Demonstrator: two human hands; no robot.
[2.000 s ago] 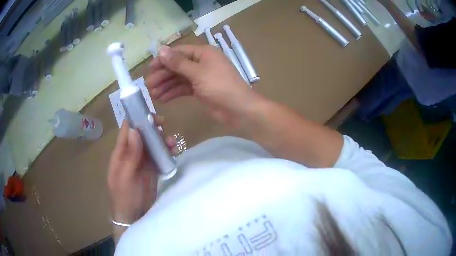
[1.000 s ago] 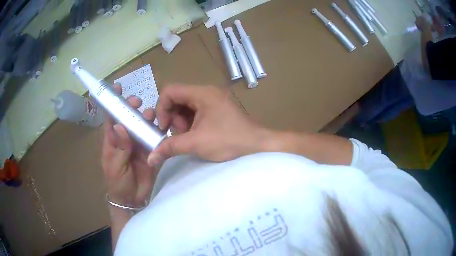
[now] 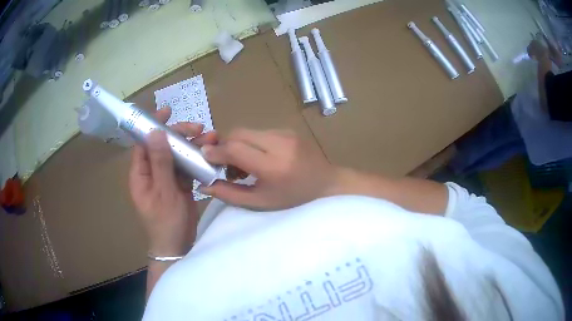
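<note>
A silver handheld device [image 3: 169, 145] with a white tapered neck and small round head lies slanted, head up and left. My left hand [image 3: 164, 188] holds it around the body from below, thumb on top. My right hand [image 3: 270, 166] is at its fat end, thumb and fingertips closed on that end. A tiny label at the fingertips cannot be made out. A white label sheet [image 3: 182, 100] with rows of small marks lies on the cardboard behind my hands, partly covered by them.
A translucent bottle [image 3: 100, 122] stands behind the device head. A crumpled white cloth [image 3: 228, 47] lies at the cream mat's edge. Three set-aside units [image 3: 321, 75] lie beyond my right hand, several more farther right [image 3: 434, 50]. An orange holder [image 3: 12, 194] is far left. A person's hand [image 3: 538, 50] shows at right.
The right hand has come from the cloth at the mat to the device's fat end. The cloth is out of its fingers. The left hand has tilted the device further left.
</note>
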